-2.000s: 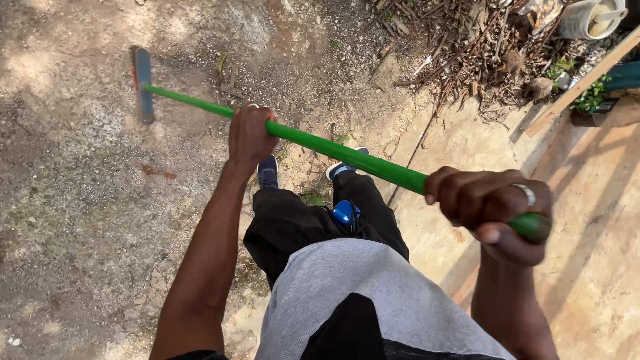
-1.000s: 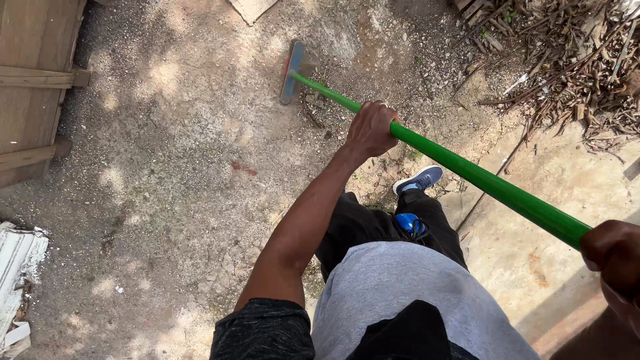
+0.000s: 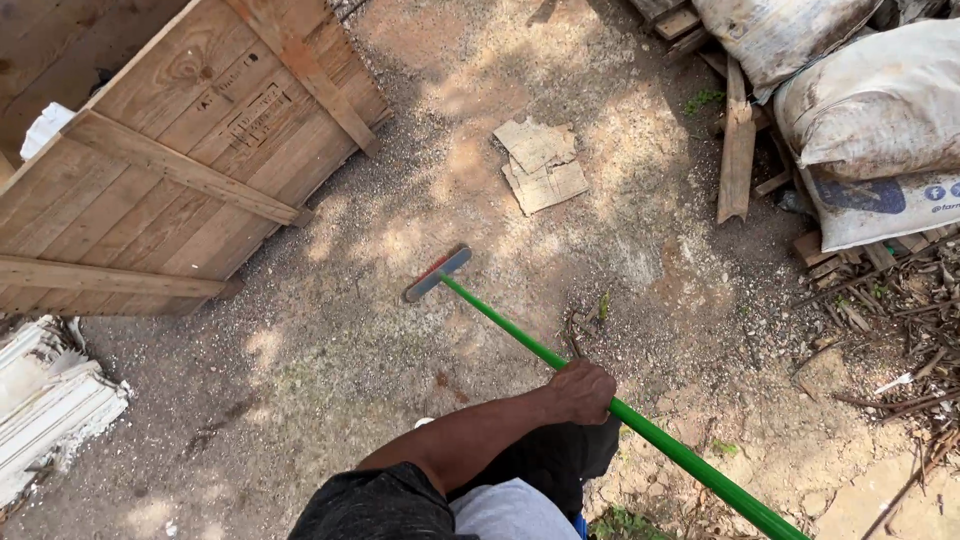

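Observation:
My left hand (image 3: 583, 391) is closed around the middle of the green handle of a push broom (image 3: 517, 334), in the lower centre of the view. The broom's narrow grey head (image 3: 438, 274), with reddish bristles along one side, rests on the gritty ground up and left of that hand. The handle runs down to the right and leaves the view at the bottom edge. My right hand is out of view, as is the handle's far end.
A wooden crate (image 3: 172, 172) stands at upper left, above stacked white boards (image 3: 56, 409). Broken flat pieces (image 3: 541, 165) lie beyond the broom head. Dirty filled sacks (image 3: 877, 105) sit on wood scraps (image 3: 736, 157) at right, near dry twigs (image 3: 922, 330).
The view has swung toward the crate and sacks. My left hand still grips the green handle. My right hand, on the handle's upper part before, has left the view.

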